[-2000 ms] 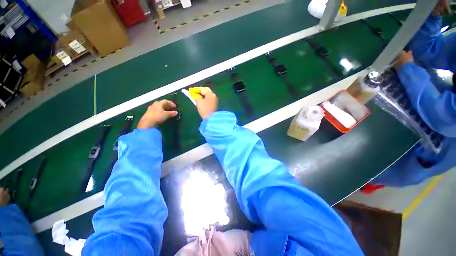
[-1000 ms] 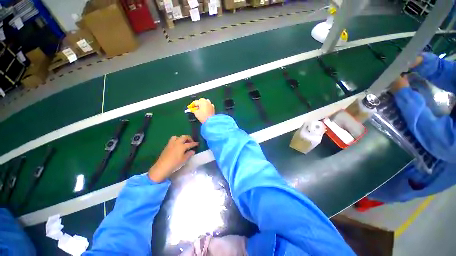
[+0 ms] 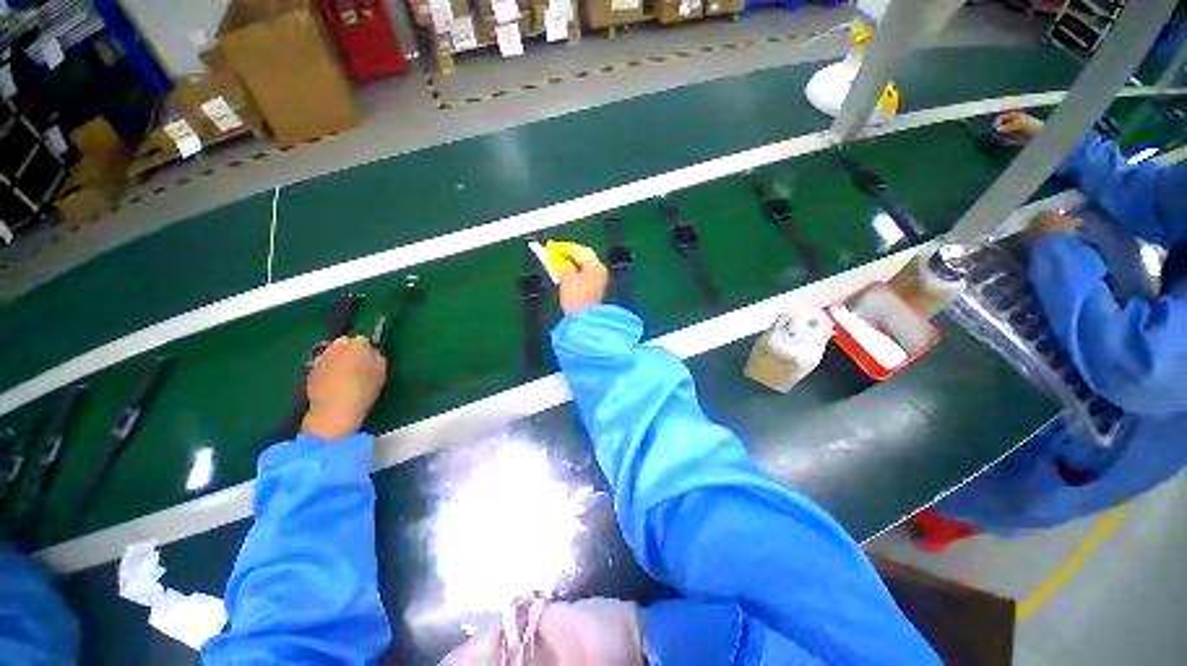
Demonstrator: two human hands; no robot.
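Observation:
Smartwatches lie in a spaced row across the green conveyor belt [image 3: 456, 341]. My right hand [image 3: 581, 277] is closed on a yellow hand tool [image 3: 562, 255] with a white flat tip, held near the top of a smartwatch [image 3: 531, 289]. My left hand [image 3: 345, 381] is over a watch at the left, fingers at its face; the hand hides much of it, and I cannot tell if it grips the watch. Another smartwatch [image 3: 685, 238] lies right of my right hand, and one [image 3: 125, 422] lies far left.
White rails [image 3: 729, 321] edge the belt. A small carton [image 3: 789, 351] and a red tray [image 3: 885, 341] stand on the bench at right. Crumpled tissue [image 3: 169, 601] lies at left. A metal post [image 3: 1041, 143] and a person in blue with a blister tray [image 3: 1028, 345] are at right.
My left hand has moved left, away from the watch near my right hand, onto another watch. My right hand has shifted slightly right with the yellow tool. The watches right of it have shifted right.

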